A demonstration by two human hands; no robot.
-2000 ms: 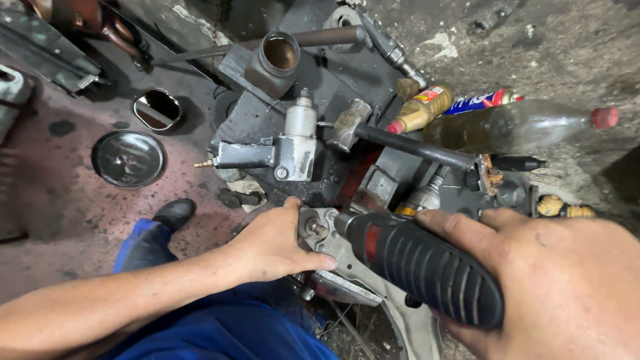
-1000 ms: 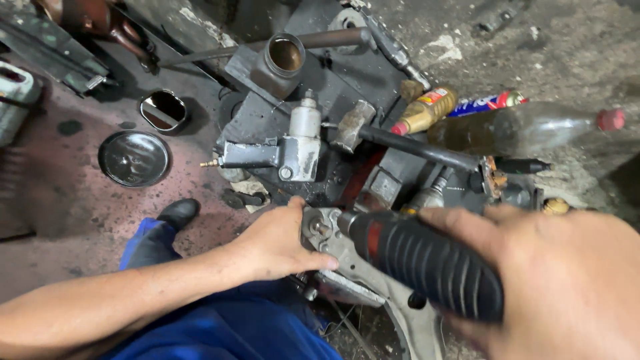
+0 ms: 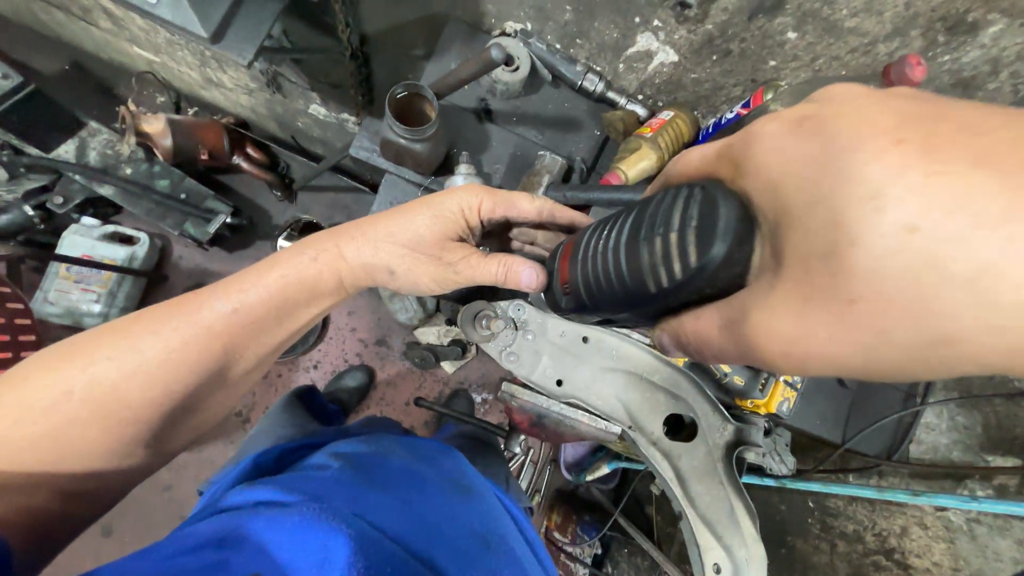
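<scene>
My right hand is wrapped around the black ribbed housing of a power tool with a red band, which hangs above the bench. My left hand reaches to the front end of this tool, thumb against its edge; the fingertips are partly hidden behind it. Below both hands lies a grey metal control arm, with a round ball joint and stud at its upper left end. The control arm rests by a metal vise jaw. The tool's tip is hidden.
A jar of dark liquid, a hammer head and a ratchet-like tool lie beyond my hands. A gold bottle is at the upper right. A yellow and black power tool sits behind the control arm. A jug stands at left.
My left hand has left the ball-joint end of the control arm and moved to the front of the power tool. The tool has come away from that end. The view has shifted.
</scene>
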